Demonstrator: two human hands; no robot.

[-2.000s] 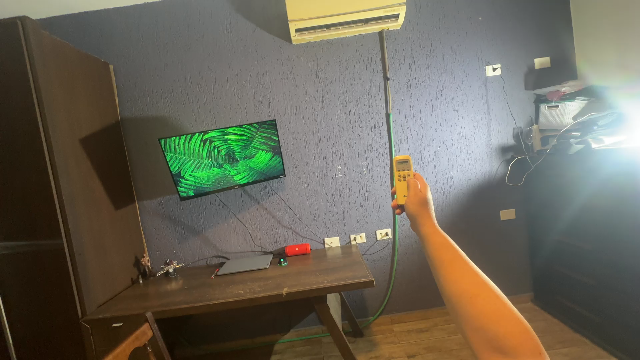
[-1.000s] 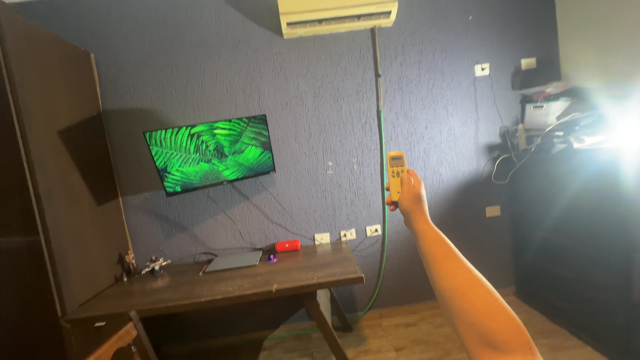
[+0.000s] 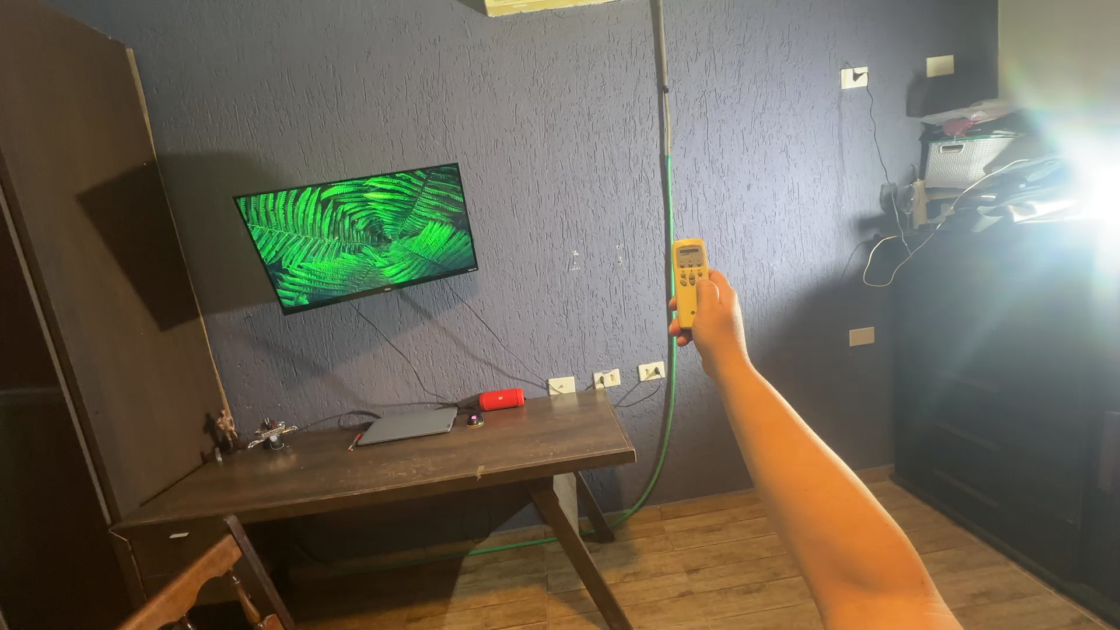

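My right hand [image 3: 719, 322], on an arm reaching in from the lower right, grips a yellowish air-conditioner remote control [image 3: 690, 284] upright, its small display and buttons facing me. The thumb lies on its lower face. Behind the remote runs a green hose [image 3: 668, 420] down the dark textured wall. Only the bottom edge of a wall-mounted air conditioner [image 3: 551, 7] shows at the top. My left hand is not in view.
A monitor [image 3: 359, 236] with a fern picture hangs above a wooden desk [image 3: 516, 451] that holds a closed laptop [image 3: 409, 426] and a red cylindrical speaker [image 3: 501, 399]. A wooden chair [image 3: 188, 577] stands lower left, a dark dresser [image 3: 980, 394] at right, a wardrobe [image 3: 96, 219] at left.
The view has tilted downward, so less of the air conditioner shows. My right hand keeps its hold on the remote.
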